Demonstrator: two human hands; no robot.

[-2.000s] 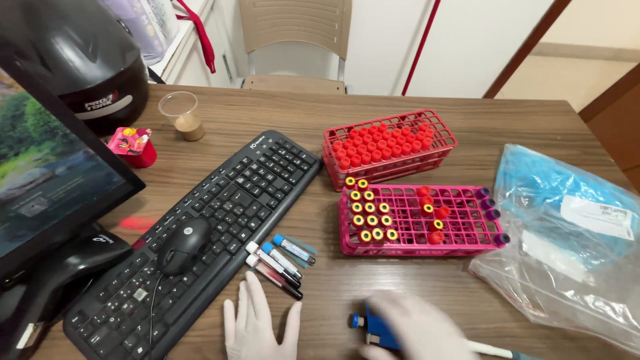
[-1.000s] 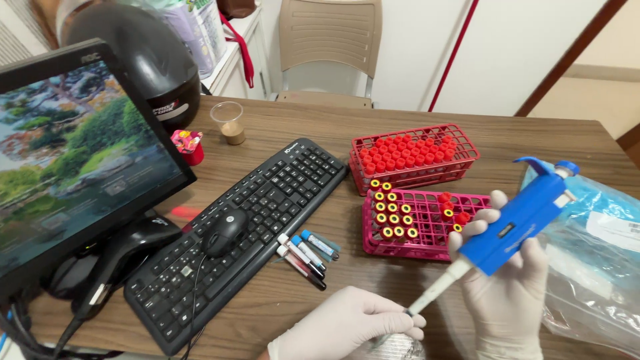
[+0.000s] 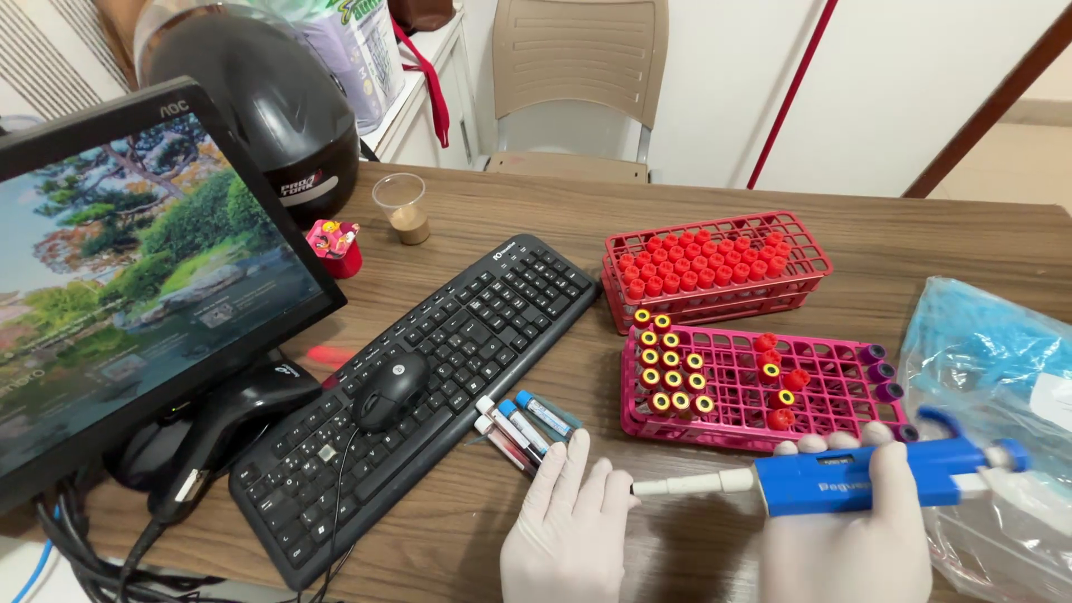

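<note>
Both hands wear pale gloves. My right hand (image 3: 846,536) is closed around a blue micropipette (image 3: 871,477), which lies level with its tip end pointing left. At that end is my left hand (image 3: 574,523), fingertips touching or very near the white shaft; whether it grips the shaft is unclear. Just beyond the left fingers lie several capped tubes (image 3: 523,429) with blue and white caps. Above the pipette stands a magenta rack (image 3: 737,368) holding tubes with yellow-ringed, red and purple caps. Behind it, a red rack (image 3: 712,260) carries many red-capped tubes.
To the left are a black keyboard (image 3: 452,377), a mouse (image 3: 392,389), a monitor (image 3: 151,276) and a barcode scanner (image 3: 226,419). A clear plastic cup (image 3: 410,219) stands near the far edge beside a black helmet (image 3: 260,109). Plastic bags (image 3: 997,360) cover the right side.
The pipette, raised and slanting a second ago, is now lower and level in my right hand. My left hand has moved from the near edge towards the capped tubes.
</note>
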